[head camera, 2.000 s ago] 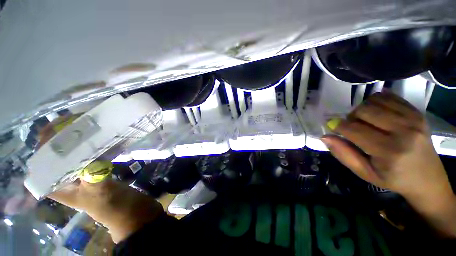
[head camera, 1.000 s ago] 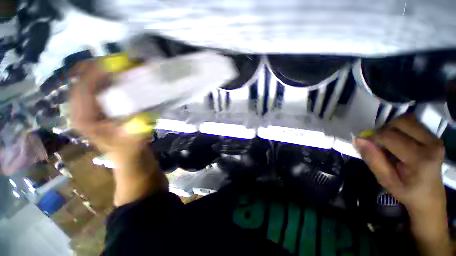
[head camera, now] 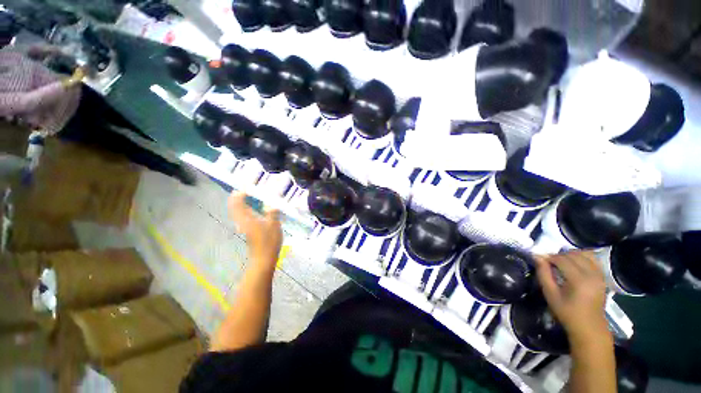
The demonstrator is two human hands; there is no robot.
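Rows of PTZ dome cameras with black ball heads stand on the bench; one black ball head (head camera: 500,272) is near my right hand. My left hand (head camera: 257,226) is at the bench's front edge, beside the white end of a camera row, with fingers apart and nothing visible in it. My right hand (head camera: 575,288) is at the right, its curled fingertips between black balls; whether it grips anything is hidden. A larger camera with a rounded white housing (head camera: 603,96) lies at the upper right, its black ball pointing right.
Another large black ball (head camera: 515,77) with a white body lies behind the rows. Brown cartons (head camera: 138,330) stand on the grey floor at lower left, near a yellow line (head camera: 188,269). A person in a checked top (head camera: 34,88) is at the far left. Green mat (head camera: 665,322) shows at right.
The view has widened and swung to show the bench rows and the floor. The white piece held in my left hand earlier is no longer in it. My right hand remains at the right.
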